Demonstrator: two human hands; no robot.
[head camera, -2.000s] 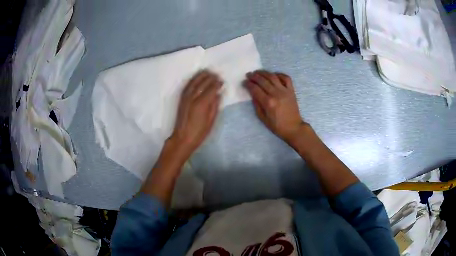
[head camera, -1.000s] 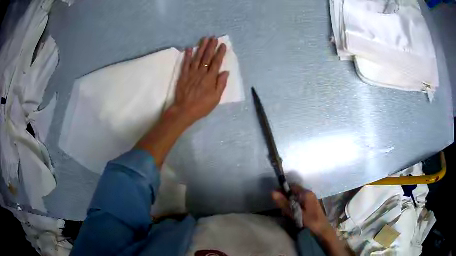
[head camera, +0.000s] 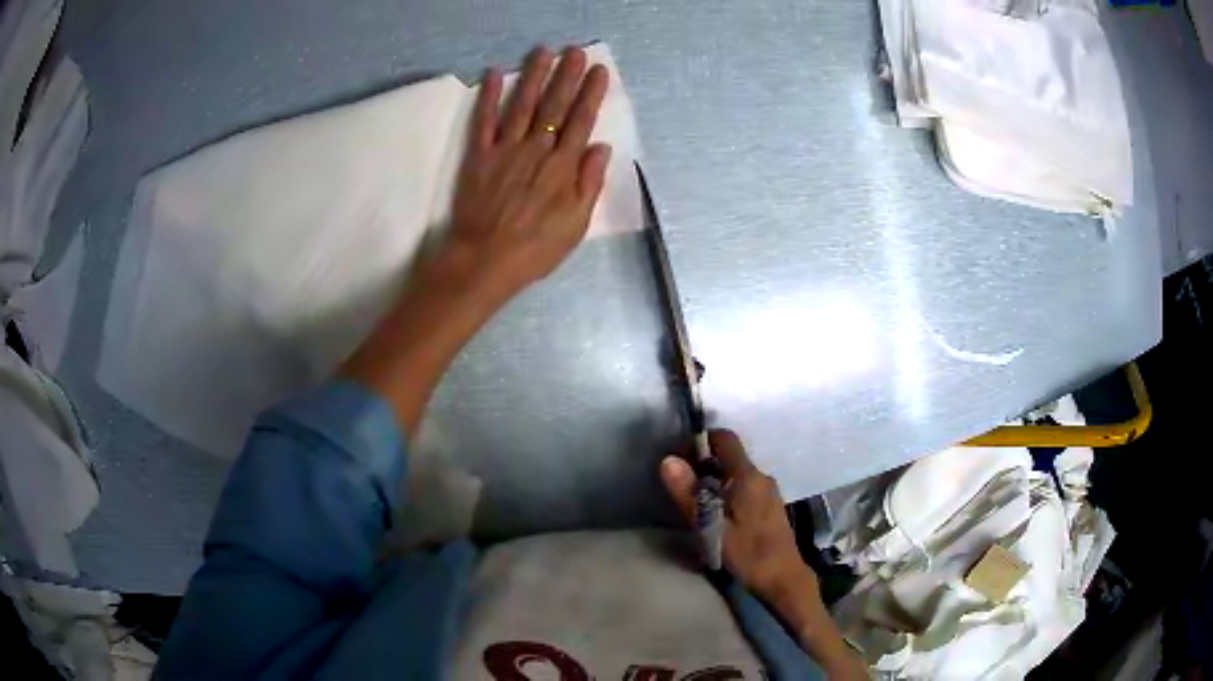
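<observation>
A white garment panel (head camera: 306, 200) lies spread on the grey-blue table, its narrower end to the right. My left hand (head camera: 526, 173) lies flat on that end with the fingers apart, a ring on one finger, pressing the cloth. My right hand (head camera: 752, 519) grips the handles of the dark-bladed shears (head camera: 672, 306) near the table's front edge. The blades point away from me, with the tip beside the panel's right edge. Whether the blades are parted or touch the cloth is hard to tell. The handles are partly hidden by my fingers.
A folded pile of white panels (head camera: 1018, 107) lies at the upper right. White cloth (head camera: 47, 439) lies along the left side. A thin white offcut (head camera: 978, 355) is on the table at right. White cloth (head camera: 918, 572) is heaped below the table by the yellow rail (head camera: 1064, 434).
My right hand has left the cloth and taken hold of the shears, which then moved forward to the panel's right edge. My left hand has flattened on the narrow end. The view has shifted.
</observation>
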